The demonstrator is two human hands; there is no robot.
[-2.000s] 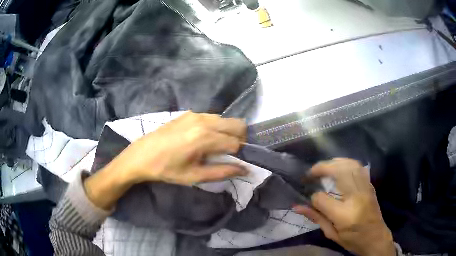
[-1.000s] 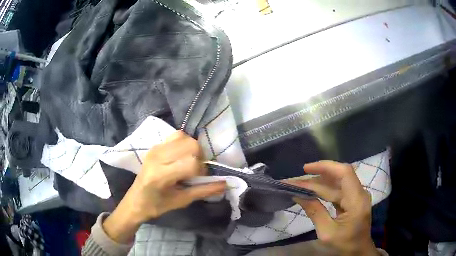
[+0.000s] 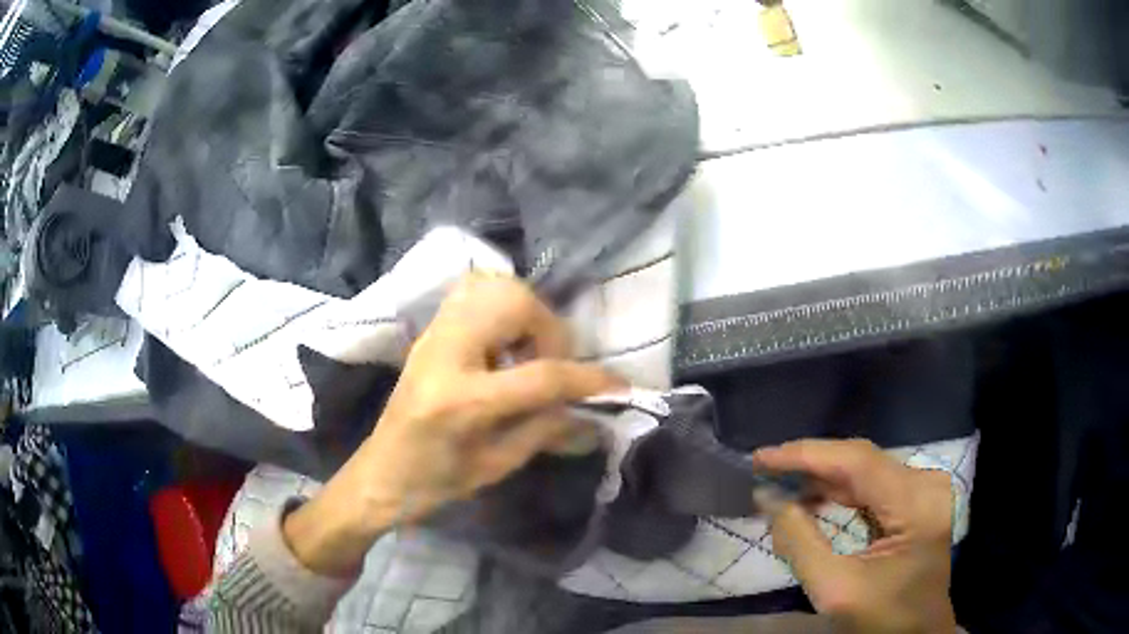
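The grey shell fabric (image 3: 495, 112) lies bunched over the table at the left and centre. White quilted lining (image 3: 248, 322) with dark diamond lines shows below it and under the hands. My left hand (image 3: 483, 396) is blurred and pinches the garment's edge near the middle, where white and grey layers meet. My right hand (image 3: 854, 520) pinches the end of a small grey piece (image 3: 700, 464) between thumb and fingers. The grey piece stretches between the two hands. What the left fingertips hold exactly is partly hidden.
The white machine table (image 3: 891, 173) lies at the upper right, with a ruler-like tape (image 3: 867, 303) along its front edge. A small yellow piece (image 3: 779, 27) is at the top. A red object (image 3: 182, 539) is at lower left. A rolled dark strip (image 3: 64, 248) lies at far left.
The view has shifted, so the garment sits further right. The zipper-like toothed line on the grey edge no longer shows clearly. The grey piece between the hands has turned its broader face to view.
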